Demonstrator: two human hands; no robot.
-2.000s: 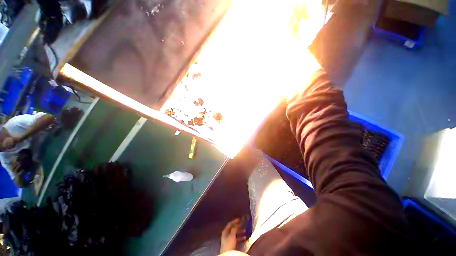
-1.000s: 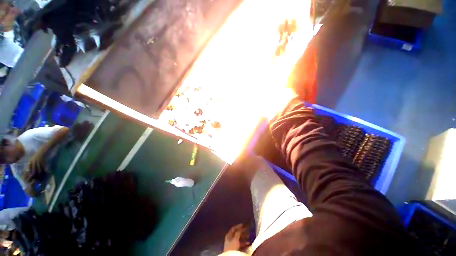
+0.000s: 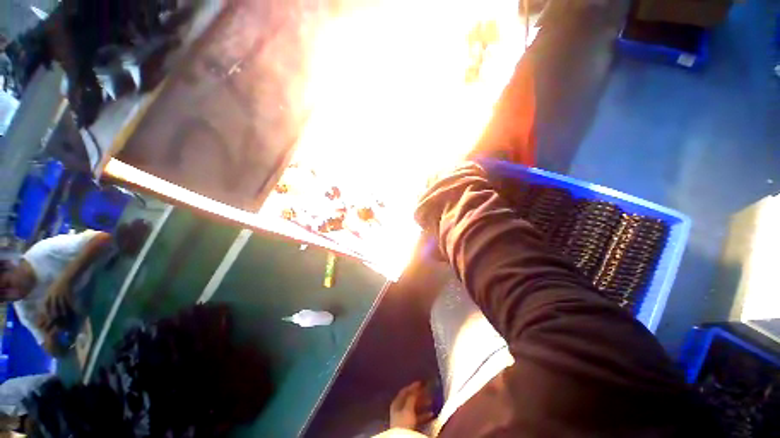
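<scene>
My right arm in a dark sleeve reaches from the lower right into the glowing opening of the lit box. The glare washes out my right hand beyond the cuff, so its grip is hidden. My left hand is bare, small and dim at the bottom edge over my lap, fingers curled; whether it holds anything is unclear. Small dark pieces lie scattered in the glare at the box's near corner.
Green bench bears a white object, a green-yellow stick and a black pile. A blue crate of rowed parts lies under my right arm. Another crate is lower right. A person works opposite.
My right sleeve has moved left and down across the glowing opening, uncovering more of the rowed parts in the blue crate. My left hand stays low by my lap.
</scene>
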